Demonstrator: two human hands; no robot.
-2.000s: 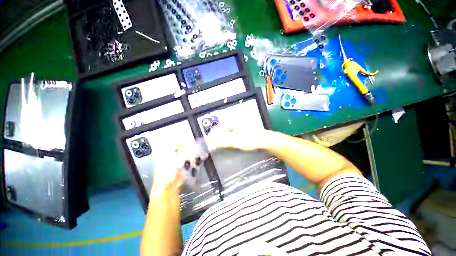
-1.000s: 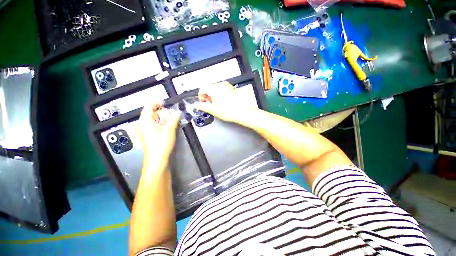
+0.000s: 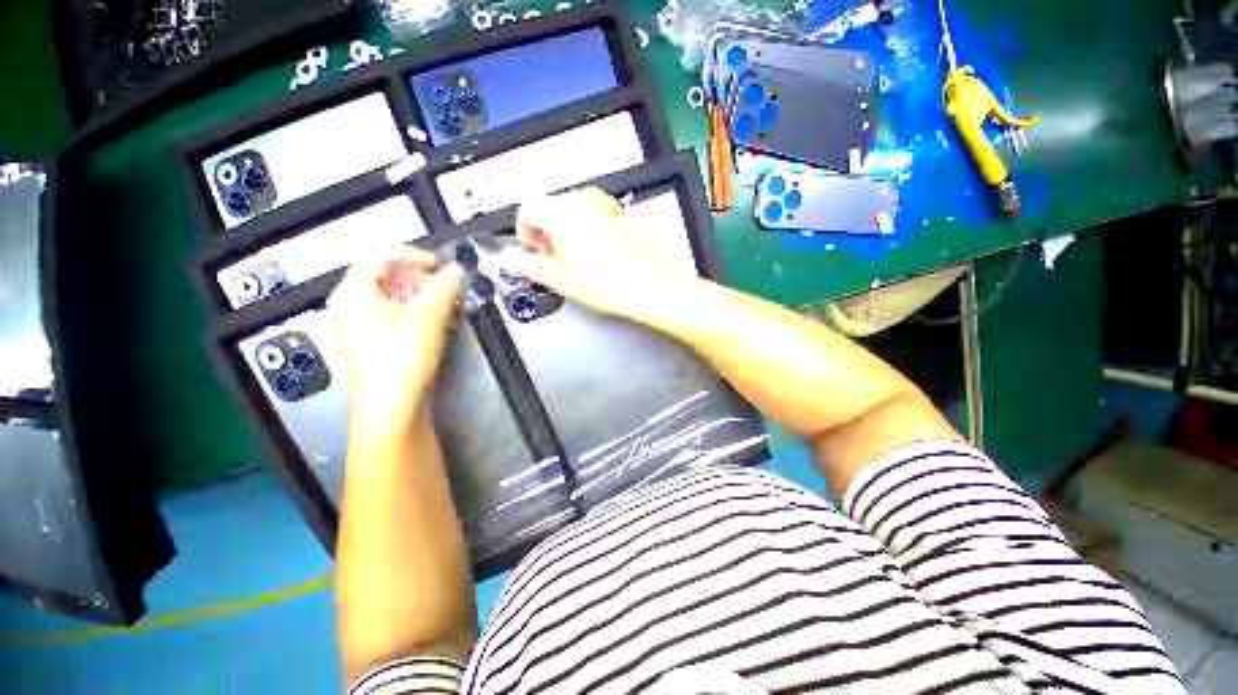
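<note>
My left hand (image 3: 387, 319) and my right hand (image 3: 591, 251) hold a small clear lens parts sheet (image 3: 473, 265) with dark dots between their fingertips. The sheet is above the centre bar of the nearest two-pocket tray (image 3: 523, 394). That tray holds two silver-grey phone back covers; the left cover (image 3: 394, 435) shows its camera cluster, and the right cover (image 3: 611, 367) lies partly under my right forearm. Clear wrinkled film lies at their near ends. Behind, stacked trays hold whitish covers and a dark blue cover (image 3: 536, 84). My fingertips are slightly blurred.
A black small-parts tray (image 3: 224, 61) is at the top left. Another tray with covers (image 3: 41, 502) is cut off at the left edge. On the blue plastic sheet (image 3: 923, 149) lie loose dark back covers (image 3: 801, 102) and a yellow-handled tool (image 3: 980, 129). Tiny white rings are scattered behind the trays.
The view has shifted, so the trays sit further left and higher. Both hands moved from low over the covers to the centre bar's far part, and now meet at the lens parts sheet.
</note>
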